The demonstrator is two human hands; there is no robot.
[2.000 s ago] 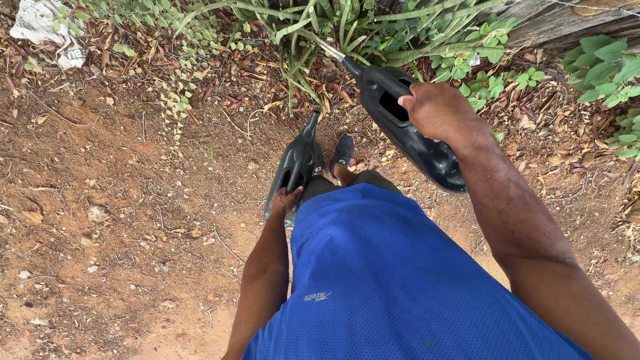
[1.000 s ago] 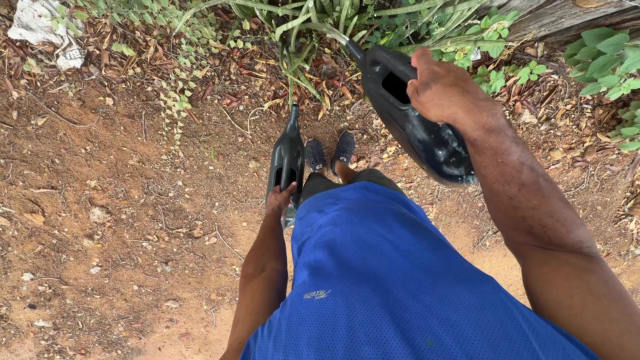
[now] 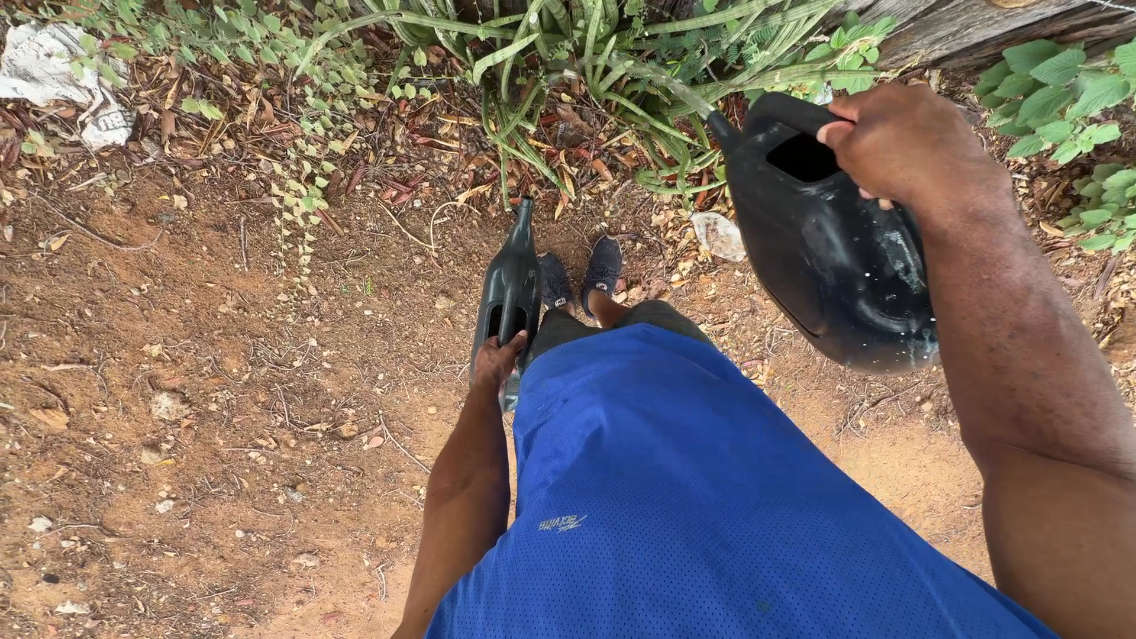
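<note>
My right hand (image 3: 914, 146) grips the handle of a black plastic watering can (image 3: 825, 240), raised and tilted at the right. Water (image 3: 670, 84) streams from its spout onto long, narrow-leaved green plants (image 3: 586, 80) at the top. Down by my left leg, my left hand (image 3: 499, 357) holds a second dark watering can (image 3: 510, 275) by its handle, with the spout toward the plants. The fingers of my left hand are partly hidden.
Weathered wood (image 3: 967, 31) lies behind the plants at the upper right, near leafy shrubs (image 3: 1047, 93). A crumpled white sack (image 3: 53, 75) is at the upper left. Dry leaves and twigs litter the brown soil (image 3: 222, 399); my shoes (image 3: 603, 266) stand between the cans.
My right hand has raised its can and tipped it further, and more of the can's underside shows. The left can stays low beside my leg, with its spout now pointing more straight up the view.
</note>
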